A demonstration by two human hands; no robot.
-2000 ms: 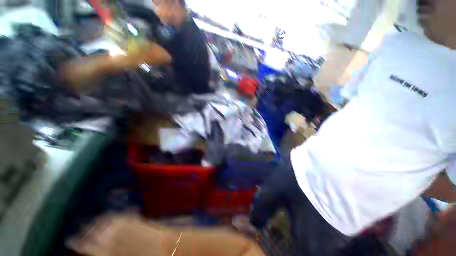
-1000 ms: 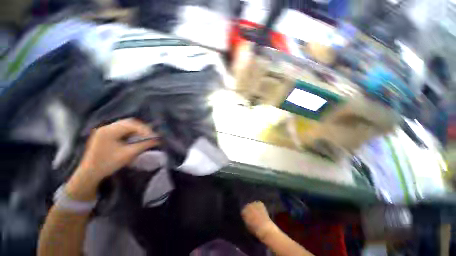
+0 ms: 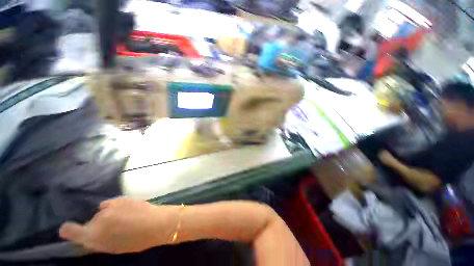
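My right hand [image 3: 117, 226], with a thin bracelet at the wrist, reaches across from the lower right to the lower left. It lies at the near edge of a heap of dark grey cloth [image 3: 57, 161]; blur hides whether the fingers grip it. My left hand is not in view. The beige sewing machine [image 3: 262, 106] with a green end and bright white screen stands on the white table [image 3: 208, 171] beyond my forearm. Its needle area is blurred in lamp glare.
The table's dark green edge [image 3: 234, 182] runs above my forearm. A red basket [image 3: 317, 223] stands below at the right, beside grey and white cloth [image 3: 387, 221]. A person [image 3: 442, 156] in dark clothing is at the right. Another red basket [image 3: 156, 44] is behind the machine.
The view has swung, and the machine now sits further left. My right hand has moved left to the dark cloth. My left hand, earlier at the cloth, has gone out of view.
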